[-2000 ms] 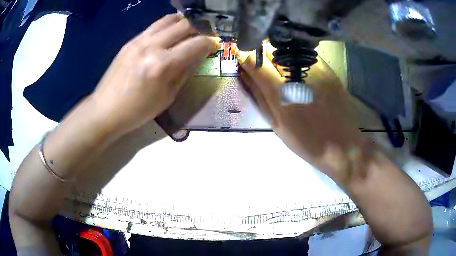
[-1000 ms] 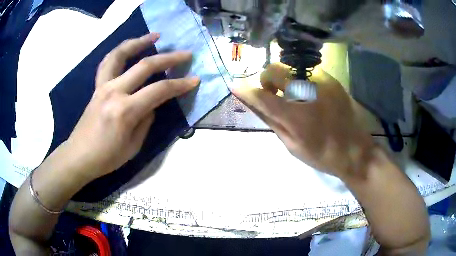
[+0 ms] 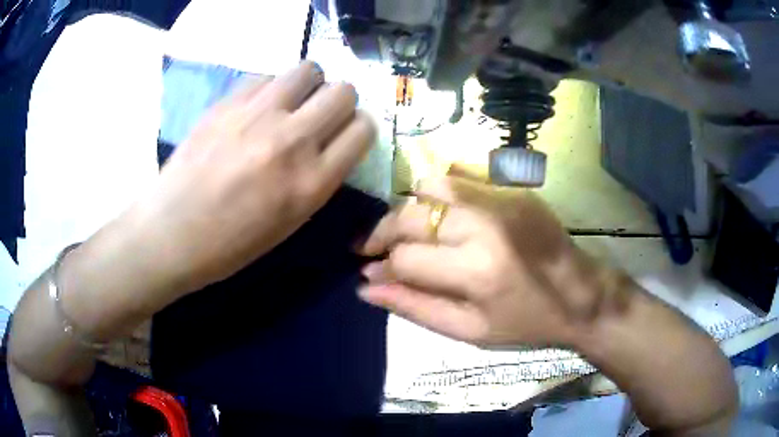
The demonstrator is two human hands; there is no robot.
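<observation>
The dark panel (image 3: 282, 316) lies left of the needle and reaches over the table's front edge. Its pale blue-grey strip (image 3: 198, 90) shows at its far edge, partly under my left hand. My left hand (image 3: 256, 162) lies over the strip and panel with bent fingers; its fingertips are blurred and whether they pinch the cloth is hidden. My right hand (image 3: 478, 265), with a ring, has its fingertips at the panel's right edge. The presser foot (image 3: 404, 90) with orange-red parts stands just right of the strip, with no cloth seen under it.
The sewing machine head (image 3: 547, 51) and its tension dial (image 3: 518, 165) hang above my right hand. A dark grey flat shape (image 3: 647, 149) and a black flat rectangle (image 3: 745, 247) lie at the right. A red-orange looped item (image 3: 166, 411) is below the table at left.
The panel has turned, its strip now at the far side and its dark part towards me. My left hand has moved right and my right hand nearer, its fingers now at the panel's edge.
</observation>
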